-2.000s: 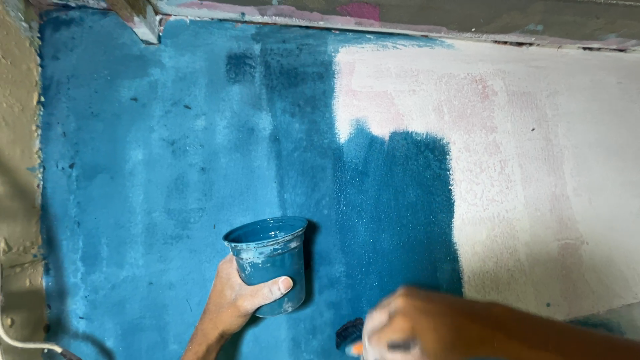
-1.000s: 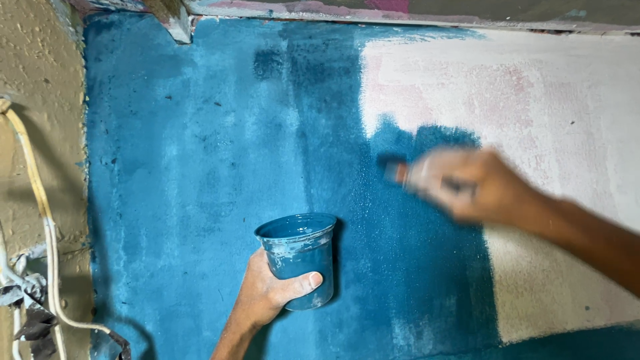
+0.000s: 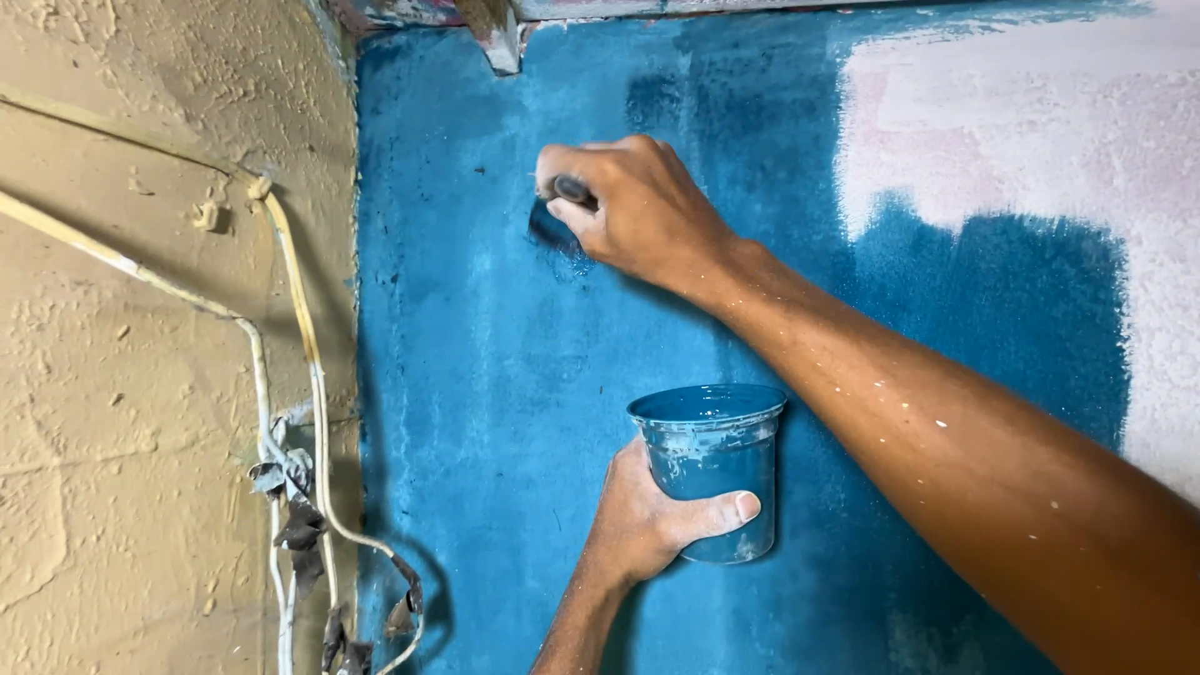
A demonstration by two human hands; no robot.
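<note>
My left hand holds a clear plastic cup of blue paint upright, thumb across its front, close to the wall. The cup's rim is smeared with paint. Up and to the left of the cup, my right hand grips the handle of a paintbrush, whose dark, blurred bristles meet the blue-painted wall. A fresh wet patch shows just below the bristles. Darker blue covers the wall toward the right, bordering a whitish-pink unpainted area. Pale specks dot my right forearm.
On the left, a rough tan wall meets the blue one at a corner. Cream cables run down it, with torn dark tape around them. A wooden piece juts down at the top edge.
My right hand with the brush has gone from the darker blue area near the whitish part to the lighter blue at upper left. The view has shifted left, showing more tan wall.
</note>
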